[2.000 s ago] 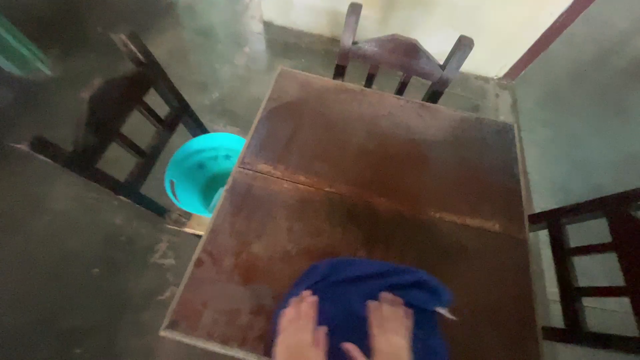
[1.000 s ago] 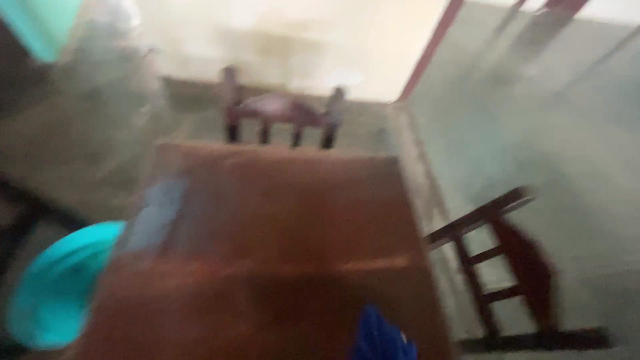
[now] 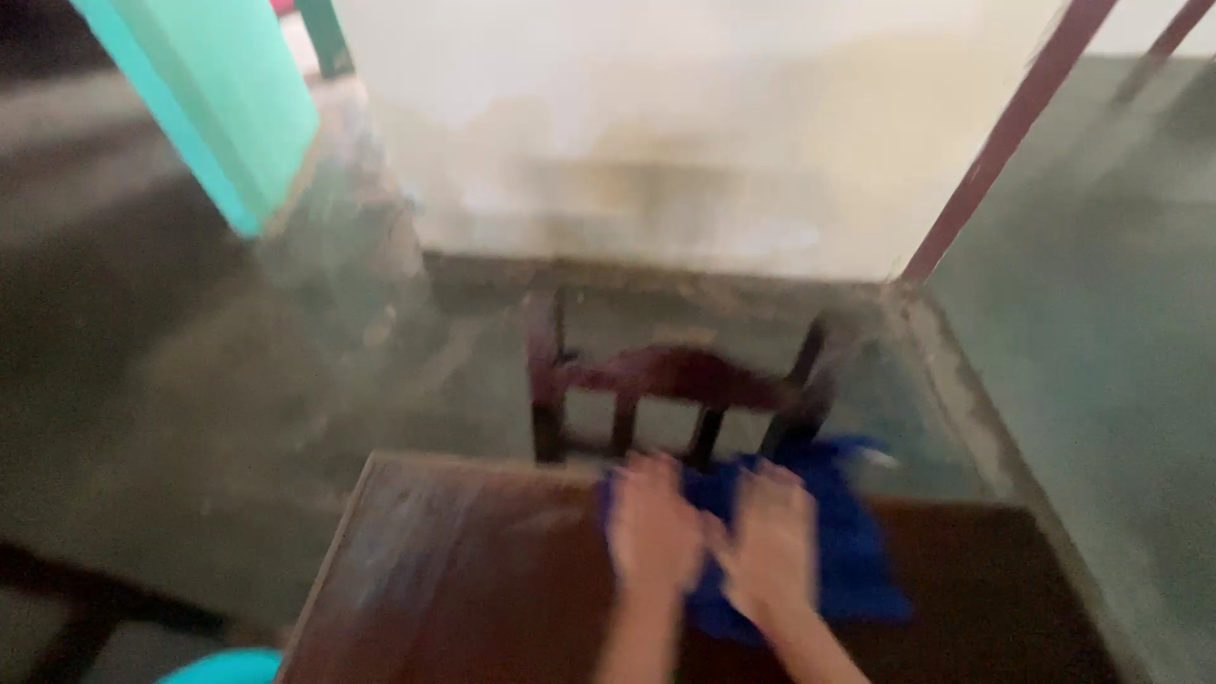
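A blue cloth (image 3: 845, 551) lies spread at the far edge of a dark brown wooden table (image 3: 494, 570), part of it reaching the edge by the chair. My left hand (image 3: 654, 527) presses on the cloth's left part, palm down. Beside it my right hand (image 3: 771, 537) rests flat on the cloth's middle. The thumbs are close together between the hands. Both hands are blurred, and neither appears to grip the cloth. Wet-looking or shiny streaks show on the tabletop's left side.
A dark wooden chair (image 3: 679, 375) stands just beyond the far table edge. The rim of a turquoise basin (image 3: 223, 668) shows at the lower left, near part of another dark chair (image 3: 95, 589). Behind are a pale wall (image 3: 665, 142) and a turquoise post (image 3: 218, 104).
Two seconds ago the hands and cloth were at the table's near edge; now they are at its far edge. The view has shifted considerably.
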